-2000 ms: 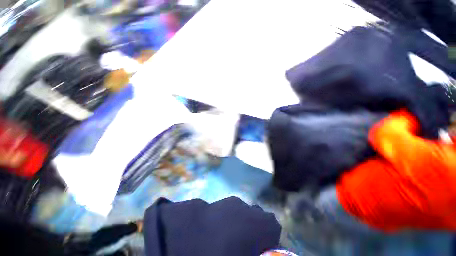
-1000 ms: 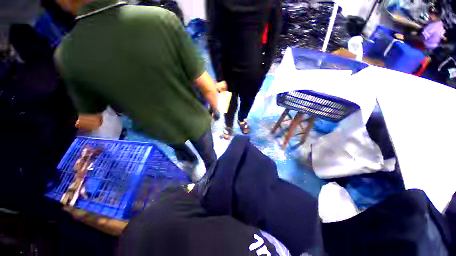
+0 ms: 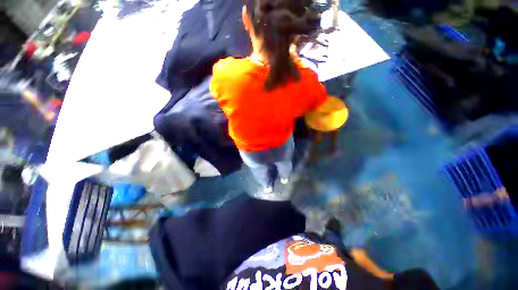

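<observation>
A dark navy garment (image 3: 227, 235) hangs bunched in front of my body at the lower middle, beside my black printed top. It seems to lie over my left arm, but my left hand is not seen. A blurred strip of bare skin from my right hand or forearm (image 3: 372, 263) shows at the lower right, next to a black sleeve. Its fingers cannot be made out, nor whether it holds anything.
A person in orange (image 3: 264, 107) stands ahead at a white table (image 3: 113, 79) bearing dark garments (image 3: 193, 113). A round yellowish stool (image 3: 328, 115) is beside them. A blue crate (image 3: 480, 187) stands at right. Another lattice crate (image 3: 89, 218) is at lower left, and white cloth (image 3: 153, 167) hangs by the table.
The view has swung right, from the person in green and the blue crate, past the white table, to the person in orange. The navy garment remains in front of me.
</observation>
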